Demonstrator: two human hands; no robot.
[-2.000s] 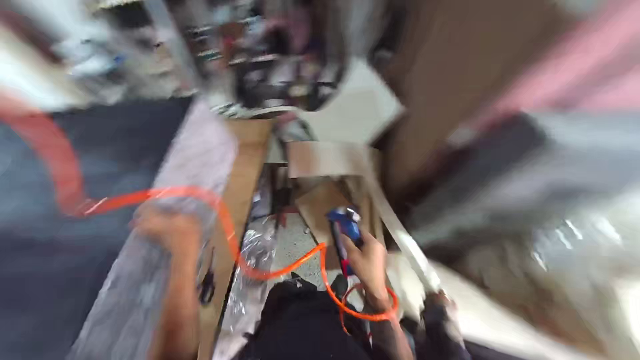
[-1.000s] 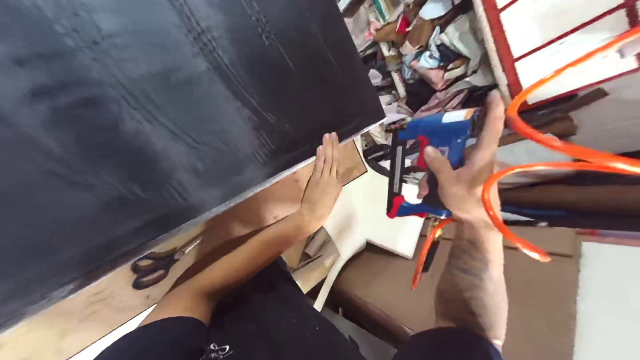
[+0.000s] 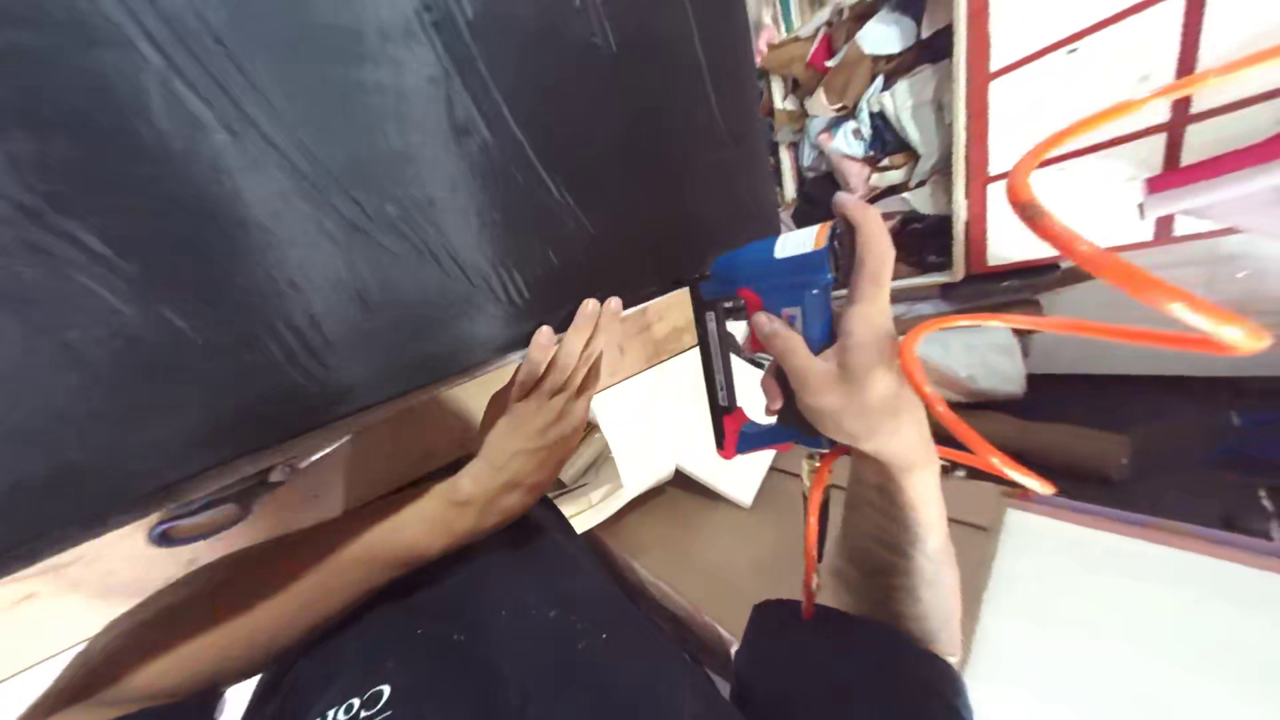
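My right hand grips a blue and red pneumatic stapler by its handle, and the tool's nose meets the edge of a large panel covered in black material, near its corner. An orange coiled air hose runs from the handle's base and loops to the right. My left hand lies with fingers extended on the panel's near edge, left of the stapler. Beneath the panel is a pale wooden board. Scissors with dark handles lie on the wood at the left, partly hidden.
A bin of fabric scraps stands beyond the panel, beside a red-framed white grid. White board pieces and brown cardboard are below the bench. A white panel is at the lower right.
The stapler, held apart from the panel a second ago, is now at its edge. My left hand stays by the edge. The view has swung strongly since two seconds ago.
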